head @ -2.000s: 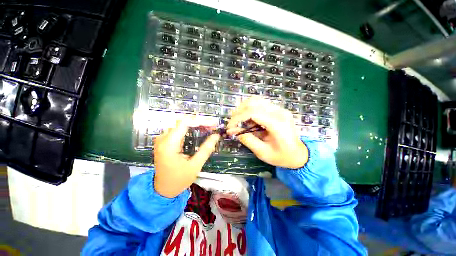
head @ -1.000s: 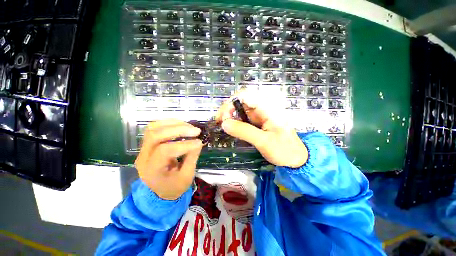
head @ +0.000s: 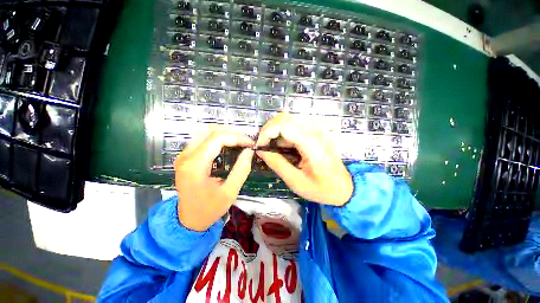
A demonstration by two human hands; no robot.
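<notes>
My left hand (head: 210, 174) and my right hand (head: 308, 160) meet fingertip to fingertip over the near edge of the clear blister tray (head: 155, 142). A tiny dark part (head: 255, 147) is pinched between both hands' thumbs and fingers; it is mostly hidden, and its kind cannot be told. A thin dark tool, possibly tweezers (head: 288, 151), lies inside my right hand under the curled fingers. The tray has rows of small pockets holding dark parts, with strong glare across its nearer rows.
A black blister tray (head: 56, 148) with small dark housings in some pockets is at the left. Another black grid tray (head: 508, 177) stands at the right, beside a blue sleeve (head: 527, 260). A white rail (head: 426, 23) runs behind the green surface (head: 121, 112). Small specks lie right of the clear tray.
My hands were slightly apart one second ago and now meet at the fingertips. The dark tool, upright in my right hand then, now lies flatter within it. The view has shifted slightly.
</notes>
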